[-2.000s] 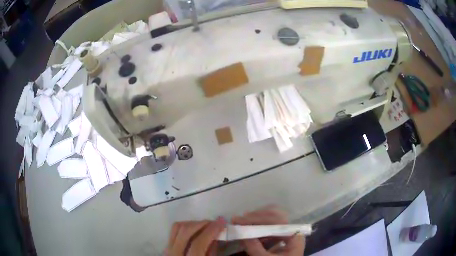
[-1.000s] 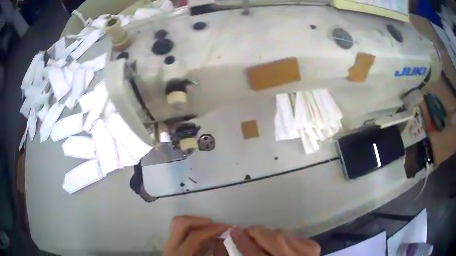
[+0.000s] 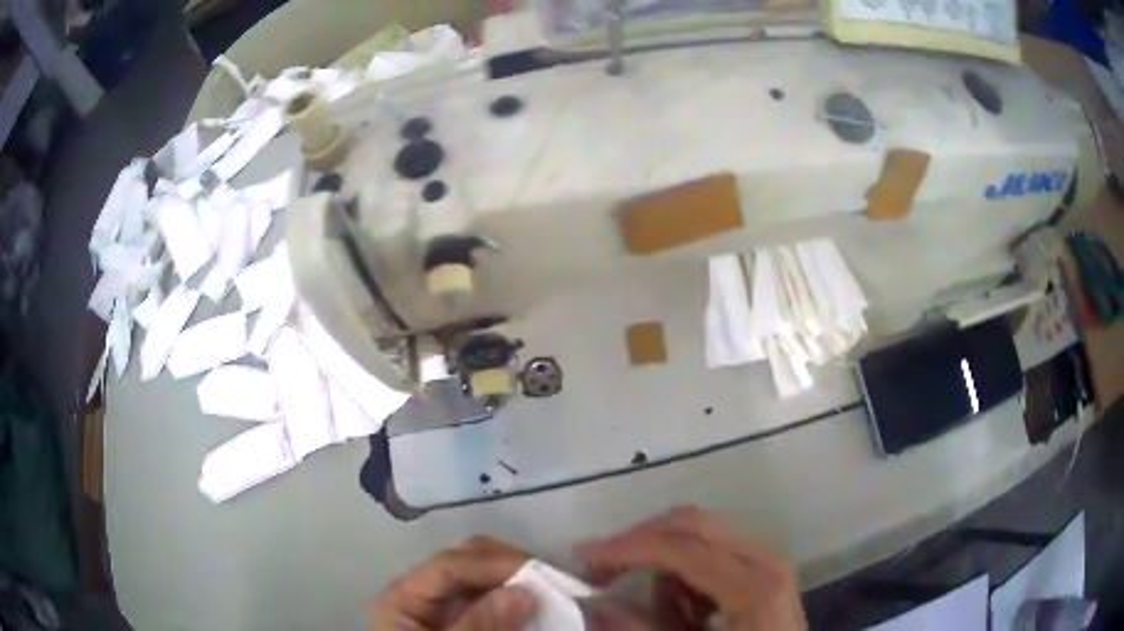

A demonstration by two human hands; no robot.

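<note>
A white cloth piece (image 3: 551, 597) is at the bottom centre, partly cut off by the lower edge. My left hand (image 3: 456, 589) grips it between thumb and fingers. My right hand (image 3: 703, 573) is just right of it, slightly blurred, with its fingertips near the piece's right edge; whether they touch it I cannot tell. Both hands are in front of the sewing machine bed (image 3: 567, 450). Several white pointed pieces (image 3: 240, 462) lie in a loose pile left of the machine head. A fanned bundle of white strips (image 3: 789, 314) lies on the bed.
The off-white machine body (image 3: 567, 148) spans the view behind the bed. Its presser area (image 3: 487, 370) is at the left end. A black phone (image 3: 943, 385) lies at the bed's right. Green-handled scissors (image 3: 1095, 277) are at far right, white paper sheets (image 3: 943, 610) at lower right.
The long narrow white piece held between both hands now shows as a wider, shorter-looking part in my left hand. My right hand has moved apart slightly. The camera view has shifted.
</note>
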